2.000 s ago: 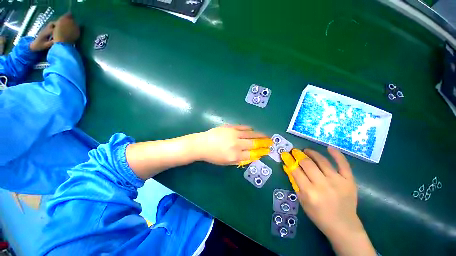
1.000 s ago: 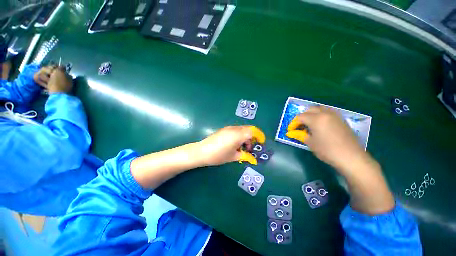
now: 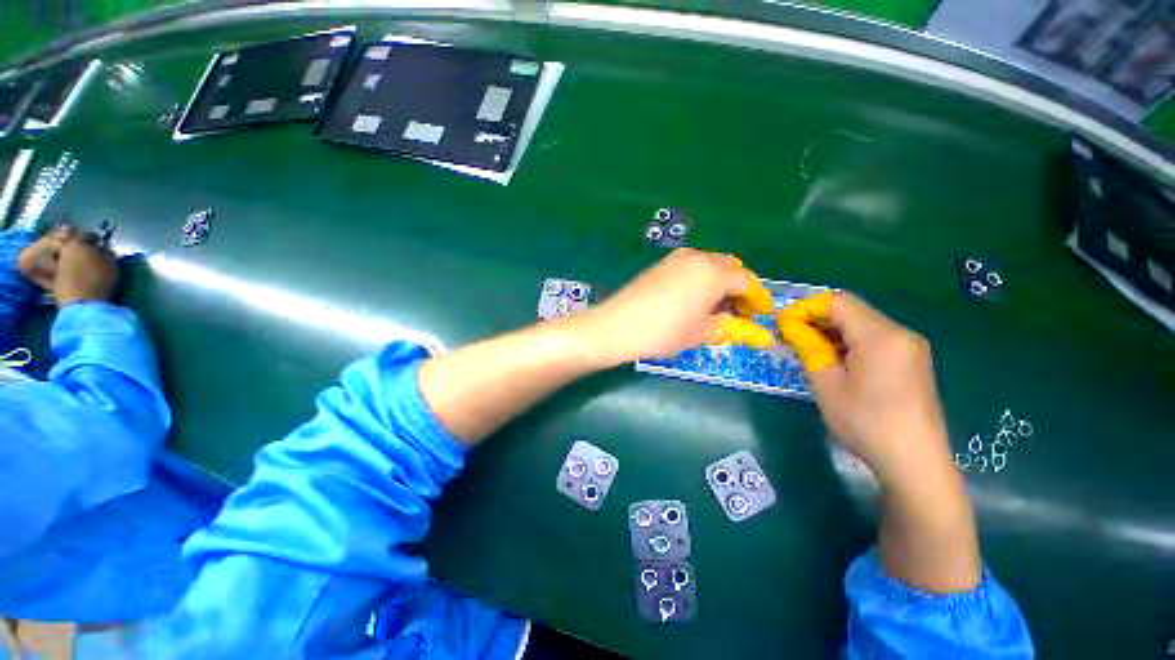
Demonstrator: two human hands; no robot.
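My left hand (image 3: 702, 307) and my right hand (image 3: 883, 374), with yellow finger cots, are over the white tray (image 3: 728, 384), fingertips close together. Whether they pinch a tiny piece cannot be told. Small blue pieces (image 3: 741, 365) fill the visible part of the tray; the hands hide the rest. Grey plates with ringed holes lie nearer me: one at left (image 3: 588, 475), one at right (image 3: 740, 485), and two touching in a column (image 3: 660, 530). Another plate (image 3: 563, 298) is left of the tray, partly beside my left wrist. A darker plate (image 3: 668, 227) lies behind the tray.
A dark plate (image 3: 982, 277) and loose pale rings (image 3: 995, 444) lie at right. Black panels (image 3: 432, 106) on white sheets are at the back left; another panel (image 3: 1127, 232) is at far right. A neighbour's hands (image 3: 75, 264) work at left. A metal rail (image 3: 722, 32) runs behind.
The view has shifted. My left hand has left the spot where it held a plate and joined my right hand over the tray. A plate now lies behind the tray where none lay before.
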